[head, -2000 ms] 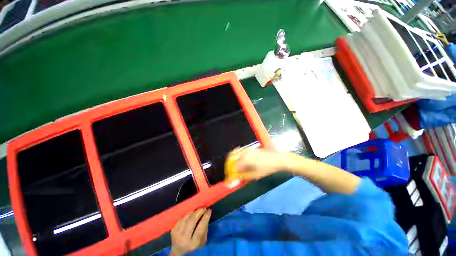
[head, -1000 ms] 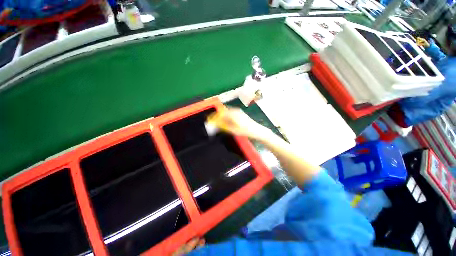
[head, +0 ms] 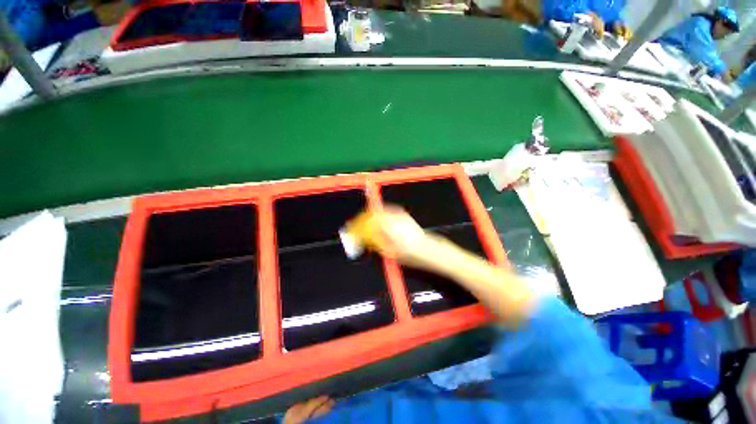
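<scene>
A red foam tray [head: 267, 286] lies on the dark green bench and holds three glossy black tablets, screens up. My right hand [head: 385, 233], blurred, with yellow finger cots, is over the right part of the middle tablet [head: 331, 281]. It is closed on a small white cloth [head: 351, 242] at its fingertips; the blur hides whether the cloth touches the screen. My left hand [head: 308, 410] is at the bottom edge of the picture, just below the tray's near rim. Only some fingers show, and what it does is hidden.
A green belt [head: 249, 124] runs behind the tray. A small white bottle [head: 511, 167] and a pale board [head: 593, 240] lie right of it, then stacked red and white trays [head: 688, 182]. A white sheet [head: 31, 306] is at left, a blue stool [head: 670, 352] lower right. People in blue work beyond.
The view has swung left and up. My right hand has moved from the right tablet to the middle one, still with the white cloth. My left hand stays near the tray's near edge.
</scene>
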